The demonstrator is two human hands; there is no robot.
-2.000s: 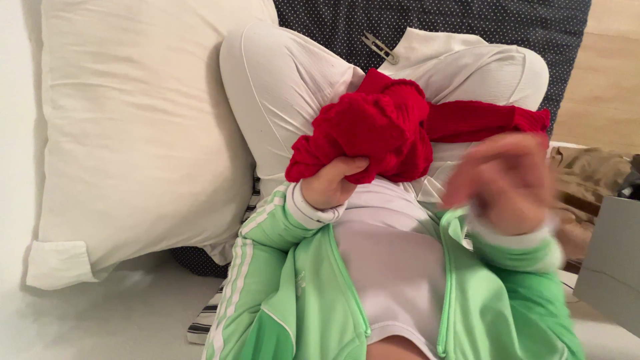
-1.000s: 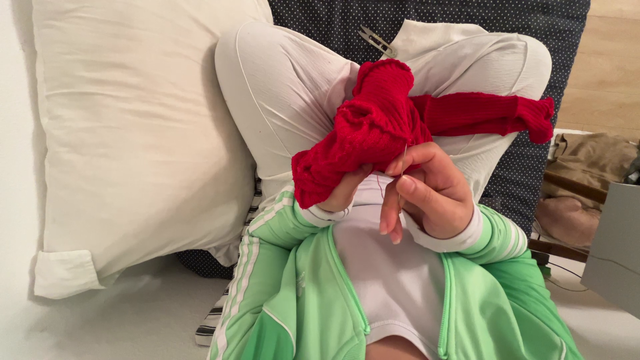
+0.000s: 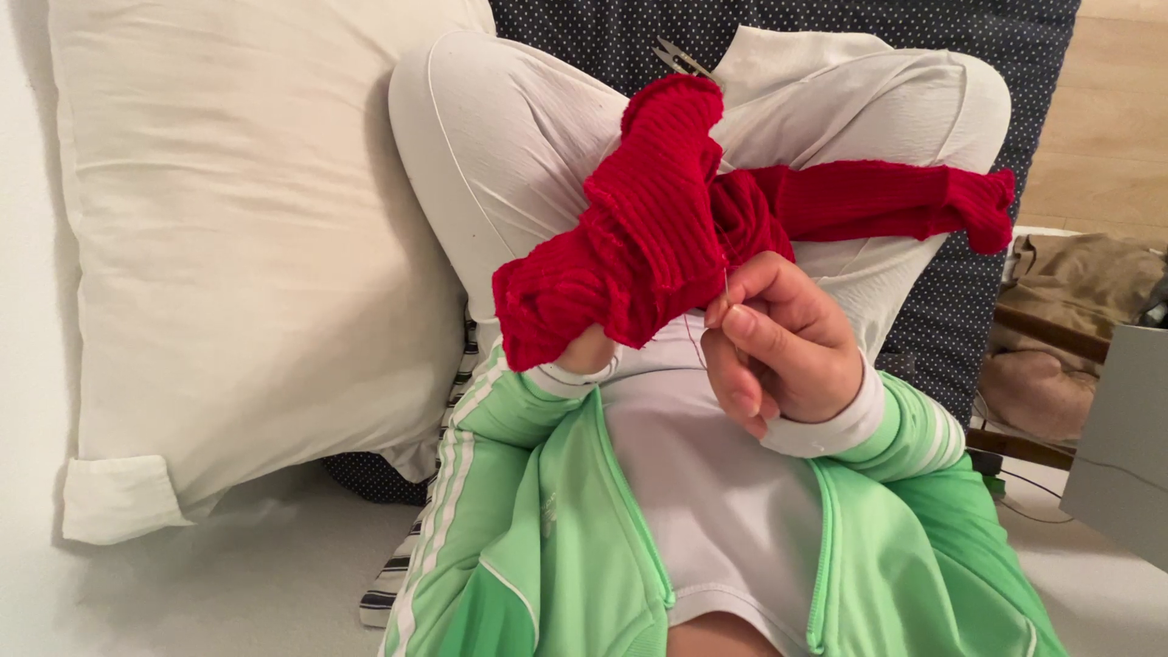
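Observation:
A red ribbed knit garment lies bunched over my lap, one narrow tube of it stretching right across my knee. My left hand is mostly hidden beneath the cloth and holds it from below. Between thumb and forefinger of my right hand is a thin sewing needle, upright against the garment's lower edge. A red thread hangs in a loop just left of those fingers. Beyond the garment, small metal thread snips rest on the dark dotted fabric, beside a white cloth.
A large cream pillow fills the left side, close to my left knee. Dark dotted fabric lies beneath my legs. At the right are brown cloth items, a grey panel and thin cables.
Two seconds ago my right hand was blurred and away from the garment at the right; now it is at the garment's lower edge. The bunched red knit has been spread out and turned.

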